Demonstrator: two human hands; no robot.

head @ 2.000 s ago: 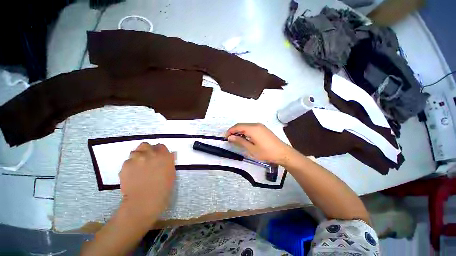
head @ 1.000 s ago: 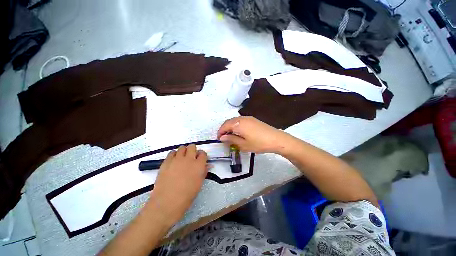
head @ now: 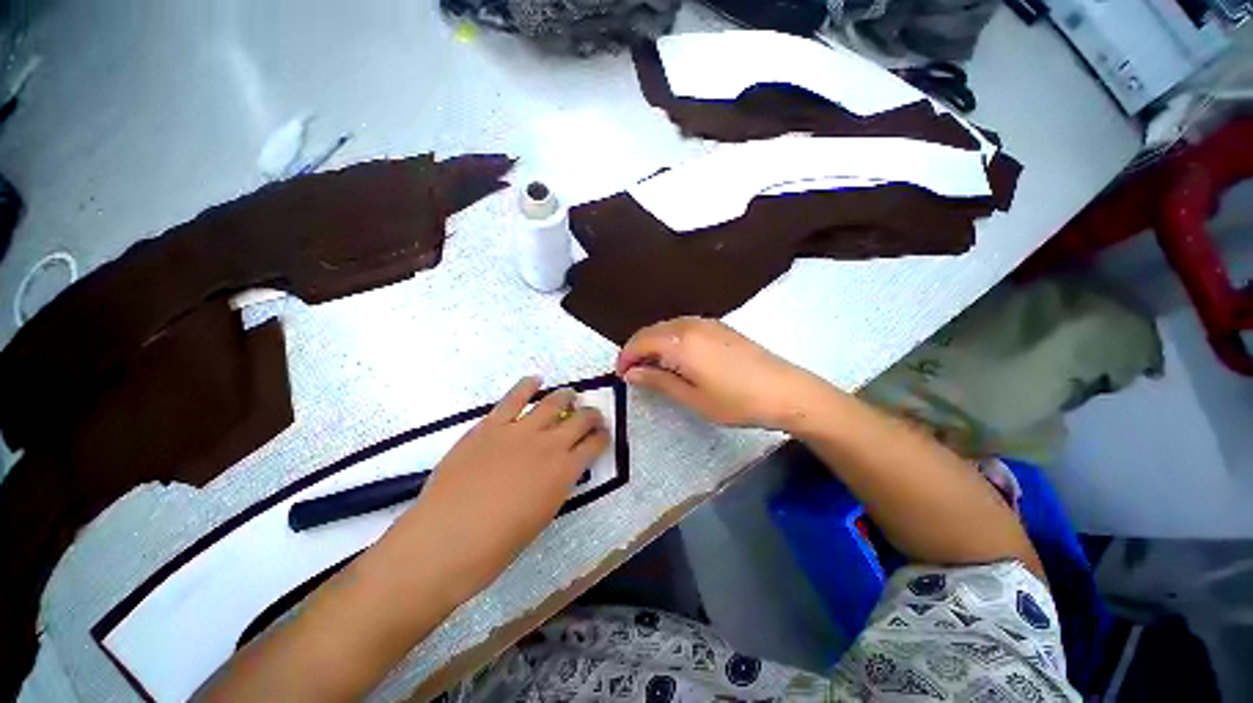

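Note:
The white pattern template (head: 206, 591) lies on a brown cut panel (head: 623, 437), which shows as a dark border around it. The small mallet (head: 355, 503) lies on the template. Its black grip shows; its head is mostly hidden under my left hand (head: 511, 460), with a bit of yellow between the fingers. My left hand rests spread over mallet and template. My right hand (head: 708, 374) is at the panel's upper right corner, fingertips pinched on what looks like the thin marking pen, of which only a dark sliver shows.
Stacked brown panels (head: 247, 240) lie at left. A white thread cone (head: 544, 240) stands beyond my hands. Second brown panels (head: 687, 268) with white templates (head: 825, 165) lie at upper right, near dark scissors (head: 941, 85). Below the table's front edge are a blue bin (head: 831, 556) and a red frame (head: 1209, 234).
The view has shifted right. My left hand has moved from the template's left part onto the mallet's head end. My right hand has moved along the upper edge to the right corner.

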